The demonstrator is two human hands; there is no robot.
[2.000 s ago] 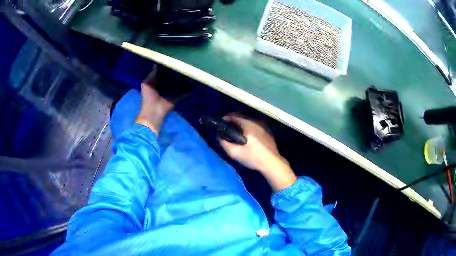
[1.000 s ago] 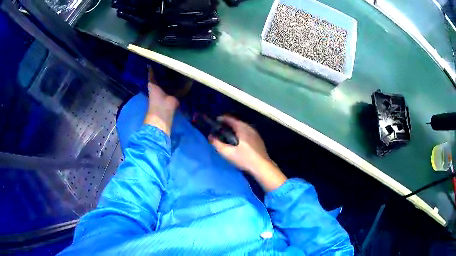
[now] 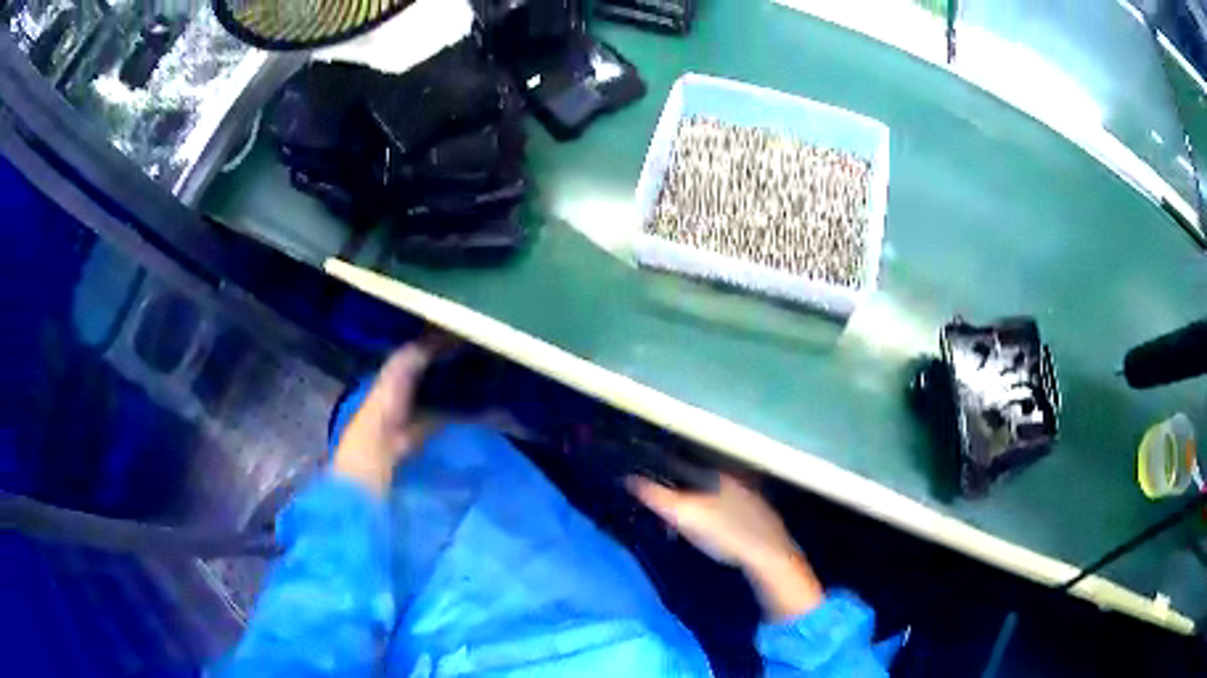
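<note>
My left hand is blurred over my lap, below the bench's cream edge; what it holds is too dark to tell. My right hand is further right, also below the edge and blurred, with its fingers pointing left; no tool can be made out in it. Black plastic housings are stacked at the bench's left. One black open housing stands on the bench at right. A translucent white tray in mid-bench holds many small silvery-brown pieces.
The green bench has a cream front edge. A fan is at the top left. A black cylindrical tool, a small cup with yellow contents and a black cable are at far right.
The view has tilted up, showing the fan and more of the bench's back. The dark tool earlier in my right hand can no longer be made out. That hand sits lower and further right.
</note>
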